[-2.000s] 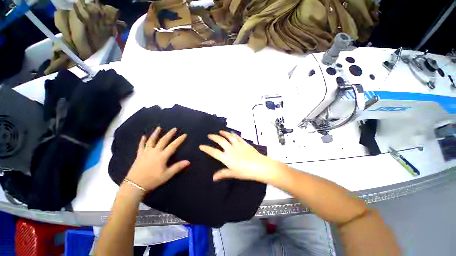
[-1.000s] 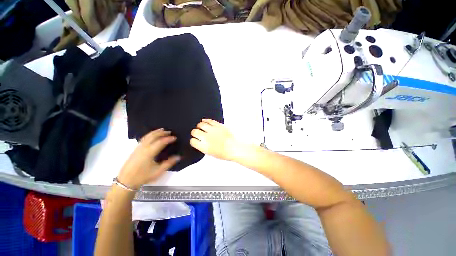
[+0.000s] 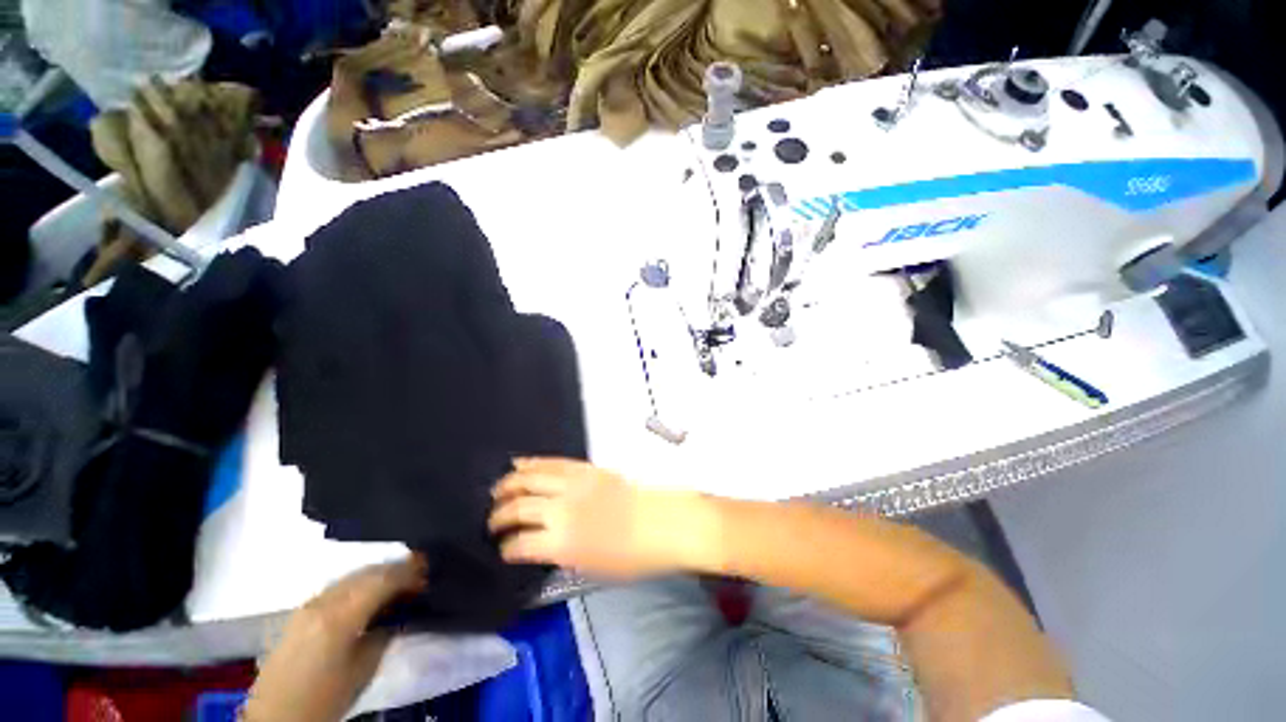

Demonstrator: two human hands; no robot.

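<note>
Black cut pieces (image 3: 409, 353) lie on the white table left of the sewing machine, in overlapping layers, with their near end at the table's front edge. My right hand (image 3: 557, 515) is on the right side of the near end, fingers bent; whether it grips the fabric I cannot tell. My left hand (image 3: 353, 607) is blurred at the near left corner of the fabric, its fingertips against or behind the cloth. The sewing machine (image 3: 903, 212) stands to the right, with its needle area (image 3: 712, 343) away from both hands.
A tied black bundle (image 3: 148, 451) lies at the far left beside a grey box (image 3: 35, 437). Thread snips (image 3: 1058, 375) and a black strip (image 3: 937, 316) lie near the machine arm. Tan bundles (image 3: 705, 57) are behind the table. A ruler-marked edge (image 3: 973, 473) runs along the front.
The view has shifted. The black pieces now show a second layer on the right and reach the front edge. Both hands have moved to their near end, my left hand lower at the table edge.
</note>
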